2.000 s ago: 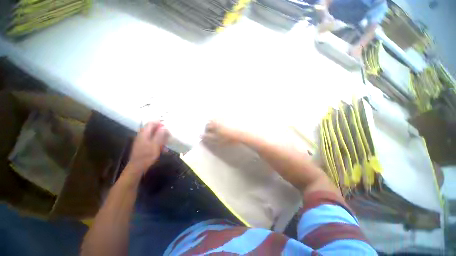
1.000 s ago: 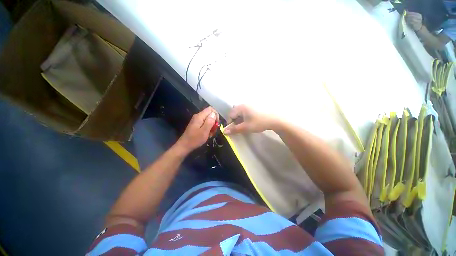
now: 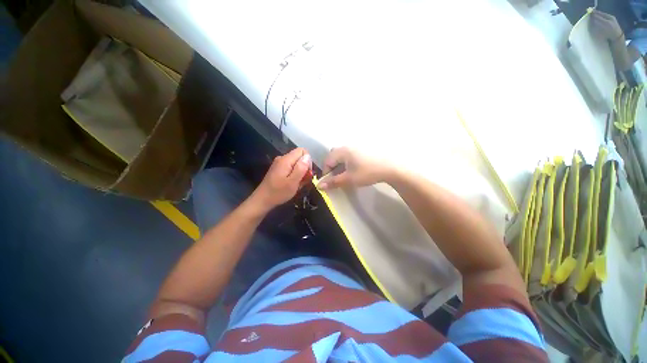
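Note:
A beige fabric cover [image 3: 383, 234] with yellow edging lies at the white table's near edge, its far left corner between my hands. My right hand [image 3: 347, 170] pinches that yellow corner between fingertips. My left hand [image 3: 287, 177] is closed around a small red tool [image 3: 309, 174], mostly hidden by the fingers, held beside the corner. Whether the tool touches the yellow end cannot be told.
An open cardboard box [image 3: 152, 152] with beige pieces stands at the left. Upright covers with yellow ends [image 3: 567, 227] stand at the right. Thin black cords [image 3: 273, 85] lie on the white table [image 3: 397, 64]. Part of another person [image 3: 631, 14] shows at the upper right.
The view has swung from the table's far side down to my lap. Since one second ago my hands hold nearly the same pose at the corner. The cover at the upper right is now raised.

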